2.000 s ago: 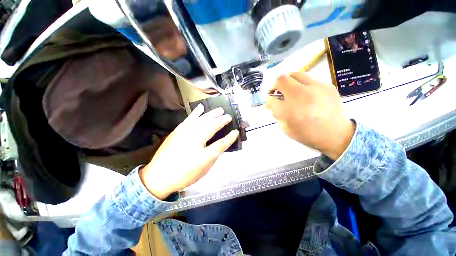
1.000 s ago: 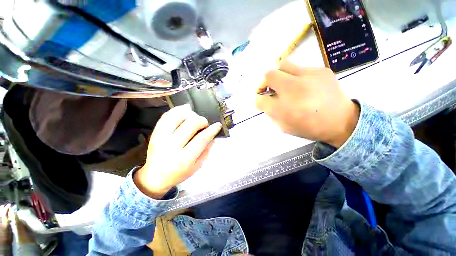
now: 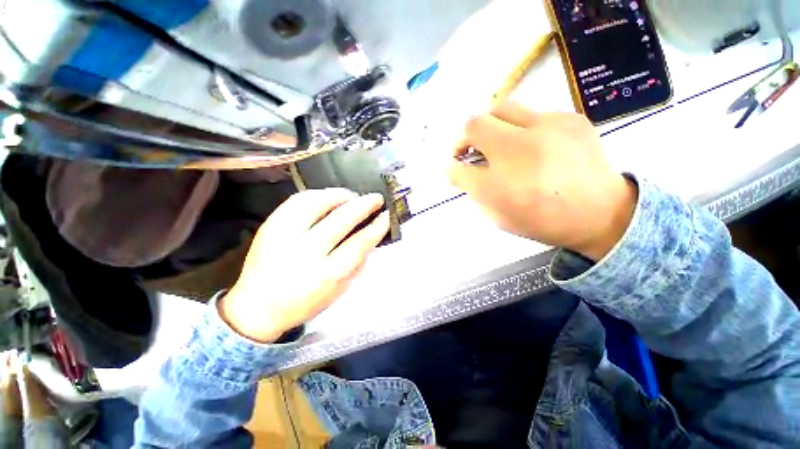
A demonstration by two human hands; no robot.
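Observation:
My left hand (image 3: 307, 254) lies palm down on a dark cloth strip (image 3: 392, 230) at the machine, holding it down, its fingers covering most of the strip. The garment body (image 3: 83, 289) is heaped left of it, with a rounded reddish-brown panel (image 3: 132, 210) on top. The presser foot and needle area (image 3: 386, 162) is just above the strip's right end; the needle itself is unclear. My right hand (image 3: 544, 175) is closed around a slim yellow stick (image 3: 525, 68), whose small dark metallic tip shows at the fingers, right of the strip and apart from it.
The white machine head (image 3: 167, 79) with a blue stripe fills the upper left. A lit smartphone (image 3: 611, 61) lies above my right hand, with thread snips (image 3: 765, 95) at far right. A ruler (image 3: 439, 302) runs along the front edge. Another person's hand (image 3: 22, 395) shows lower left.
The view has shifted, so the machine head now covers more of the garment. My left hand has moved over the strip, covering more of it. My right hand still holds the stick.

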